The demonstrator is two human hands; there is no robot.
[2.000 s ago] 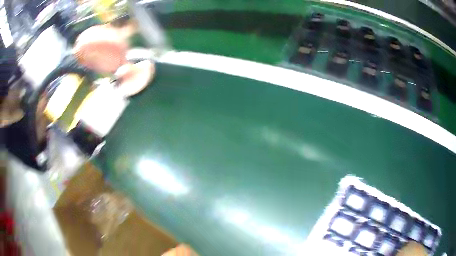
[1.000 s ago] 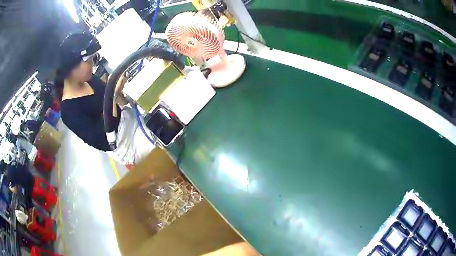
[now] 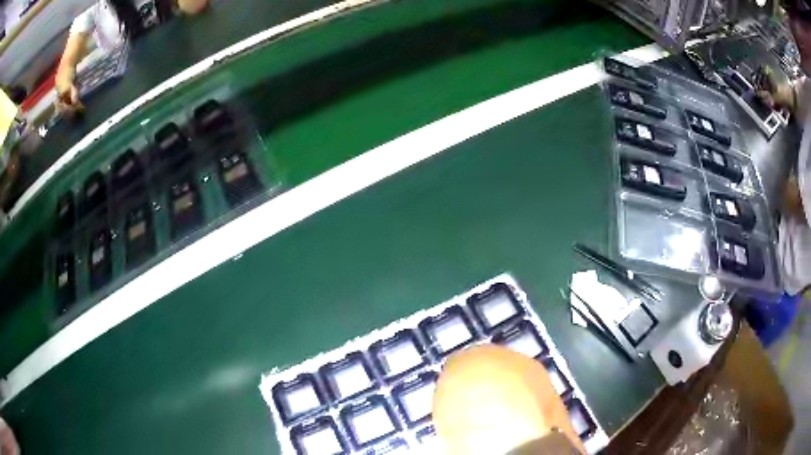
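Note:
The white-edged lens tray point(image 3: 340, 360) lies on the green bench at the bottom centre, its square pockets holding black-rimmed lenses. My right hand point(image 3: 498, 402) is over the tray's right part and hides some pockets; its fingertips and anything in them cannot be made out. A sliver of skin at the lower left edge, apparently my left hand point(image 3: 7, 441), is cut off by the picture. A clear phone tray point(image 3: 662, 242) stands at the right, with several black phones point(image 3: 654, 178) in it and a bare pocket at its near left.
Dark tweezers point(image 3: 616, 270), white pieces point(image 3: 598, 298) and a loose black-rimmed lens point(image 3: 638, 322) lie beside the dispenser point(image 3: 714, 322). A carton point(image 3: 756, 391) is below right. Another phone tray point(image 3: 160, 204) lies on the green belt beyond the white strip point(image 3: 427, 142). Other people show at upper left and right edge.
The view has swung right. The fan, the white box and the left carton have left the picture; the right phone tray, tweezers and dispenser have come in. My right hand now shows over the lens tray.

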